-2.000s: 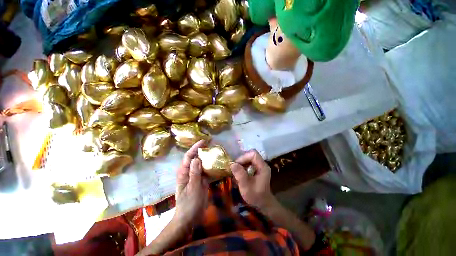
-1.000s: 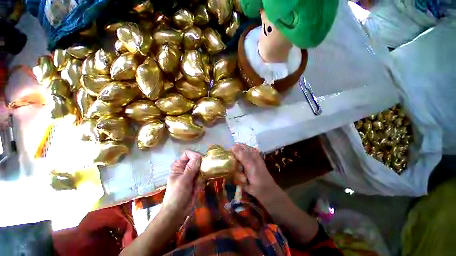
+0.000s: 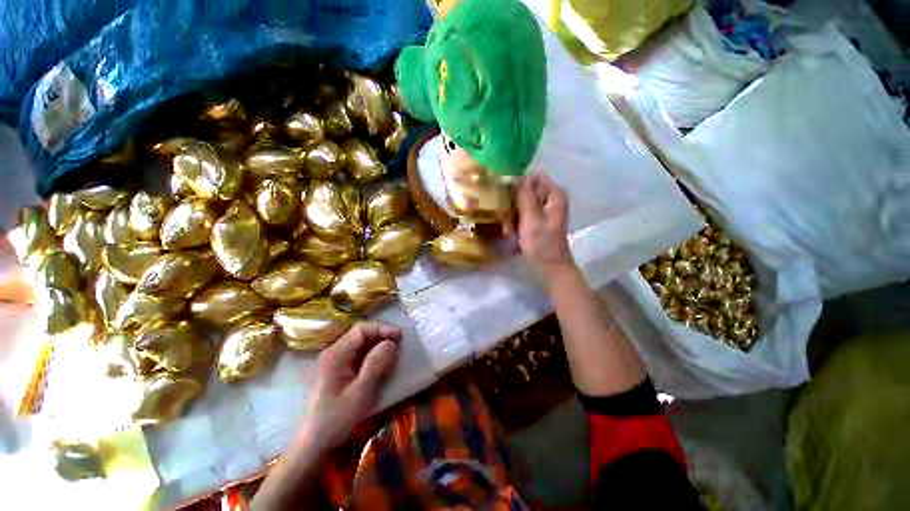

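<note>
My right hand [image 3: 544, 222] is reached out over the table and holds a shiny gold stuffed piece [image 3: 483, 195] by its right end, in front of the plush toy [image 3: 489, 85] with the green hat. The held piece is blurred and covers part of the toy's face and white ruff. Another gold piece [image 3: 463, 249] lies at the toy's brown base, just below. My left hand [image 3: 351, 374] rests at the table's front edge with its fingers curled and nothing visible in it. Many loose gold pieces [image 3: 238, 240] lie on the table to the left.
A blue woven sack [image 3: 220, 45] stands along the far left table edge. The white-covered table [image 3: 439, 309] has taped seams. A white bulk bag [image 3: 788, 349] with gold pieces stands at the right. A dark open drawer [image 3: 519, 369] is under the edge. Strong glare lies at the left.
My right hand has moved from the lap up and forward to the toy with the gold piece. My left hand has let go of that piece. The view has shifted, showing more blue sack.
</note>
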